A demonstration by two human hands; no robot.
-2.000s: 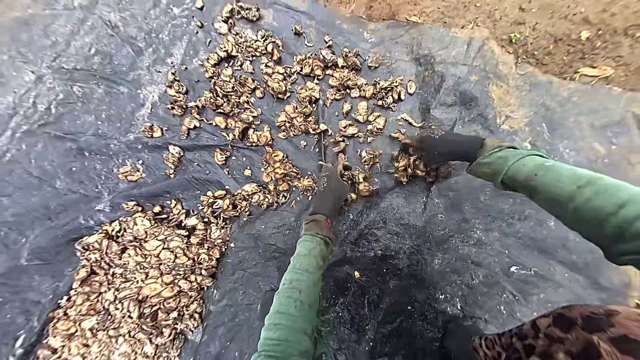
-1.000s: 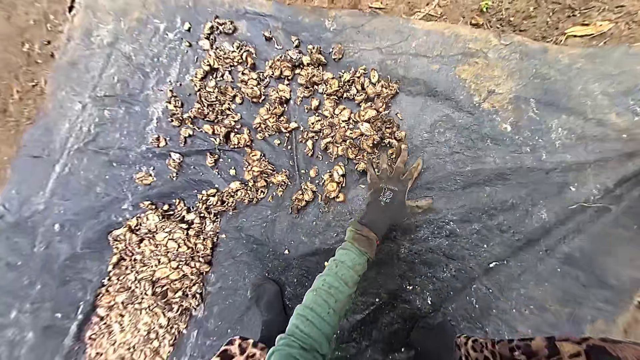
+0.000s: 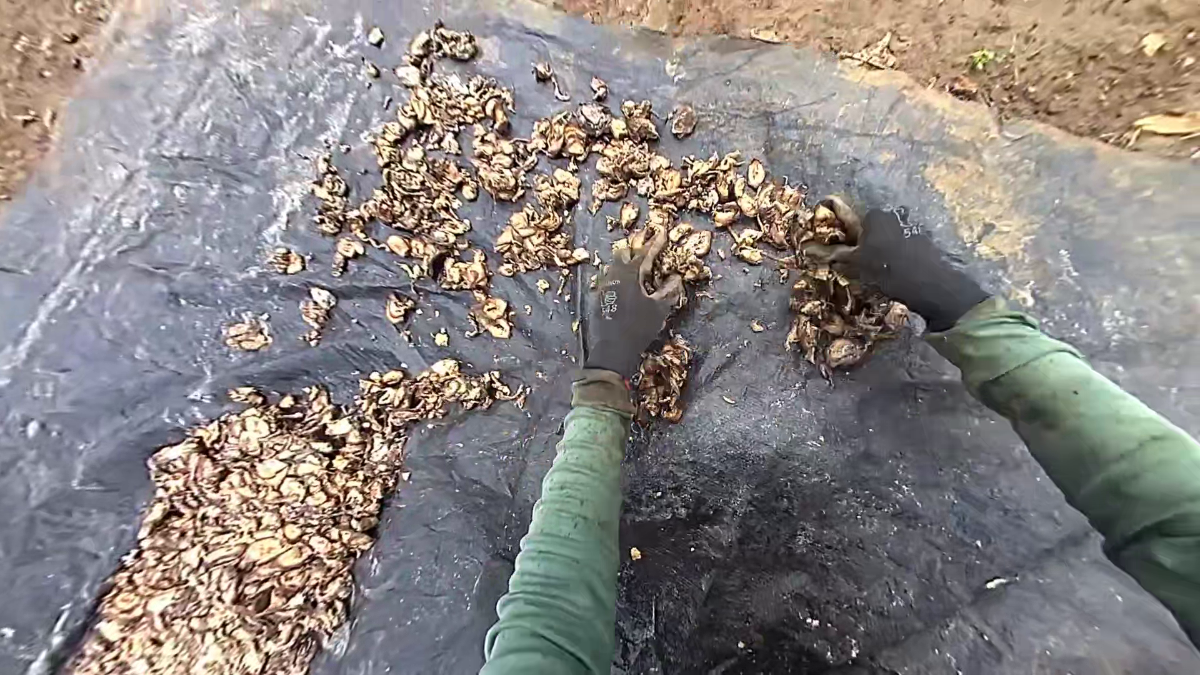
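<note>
Brown and cream dried slices, perhaps of a fruit or root, lie in loose clumps (image 3: pixel 422 187) over a dark plastic sheet (image 3: pixel 750 525). My left hand (image 3: pixel 633 309), in a dark knit glove, reaches into the clumps near the middle, its fingers curled against some slices; whether it grips them is hard to tell. A small clump (image 3: pixel 664 380) lies beside its wrist. Farther right, my right hand (image 3: pixel 891 258), gloved too, has its fingers and thumb around some slices. Under and beside that hand sits a darker clump (image 3: pixel 834 323).
A thick bed of slices (image 3: pixel 253 534) covers the lower left of the sheet. Bare soil (image 3: pixel 1078 66) borders the sheet along the top right, with a dry leaf (image 3: pixel 1167 124) on it. More soil (image 3: pixel 37 75) shows at the upper left corner.
One second ago only one gloved hand was in view, spread at the right edge of the clumps. Now both hands are in view among the slices, and some slices lie farther right.
</note>
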